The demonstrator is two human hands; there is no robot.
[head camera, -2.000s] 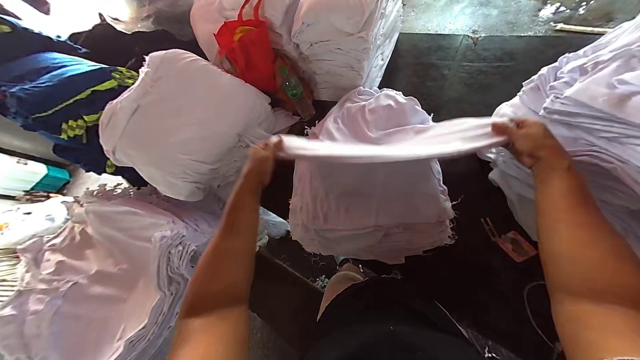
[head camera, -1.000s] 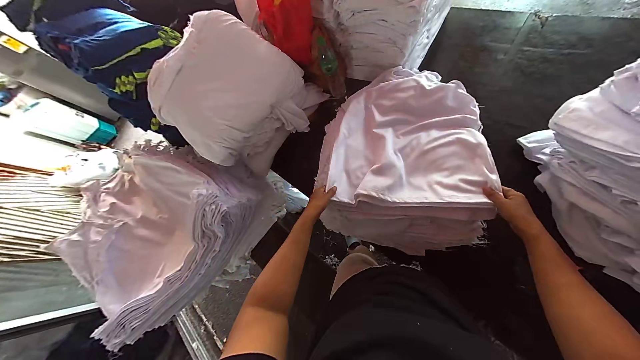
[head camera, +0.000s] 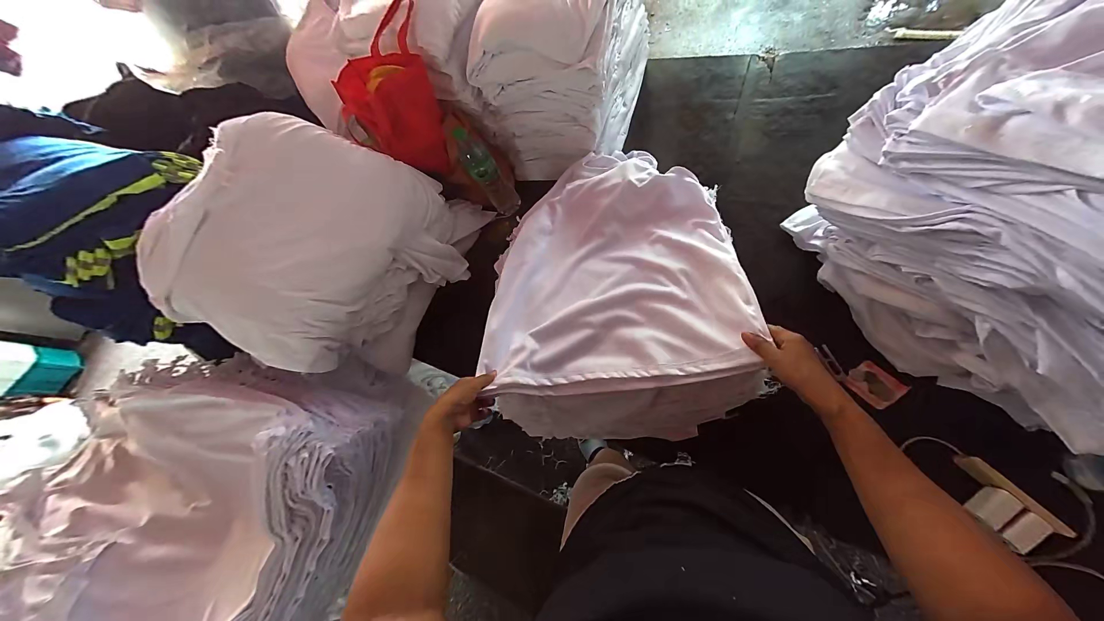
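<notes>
A white fabric piece (head camera: 625,285) with a hemmed near edge lies wrinkled over a stack of similar pieces (head camera: 634,410) in the middle. My left hand (head camera: 461,402) pinches its near left corner, fingers closed on the cloth. At the near right corner, my right hand (head camera: 778,352) grips the hem between thumb and fingers. The edge between my hands is fairly straight, and the stack's lower layers show beneath it.
White fabric stacks stand at right (head camera: 975,190), left (head camera: 293,241), lower left (head camera: 190,483) and behind (head camera: 543,78). A red bag (head camera: 397,108) and plastic bottle (head camera: 479,164) sit behind. Pink-framed item (head camera: 878,384) lies right.
Two seconds ago the cloth was stretched in the air between my hands; now it lies spread over the middle stack. Both hands still hold its near corners.
</notes>
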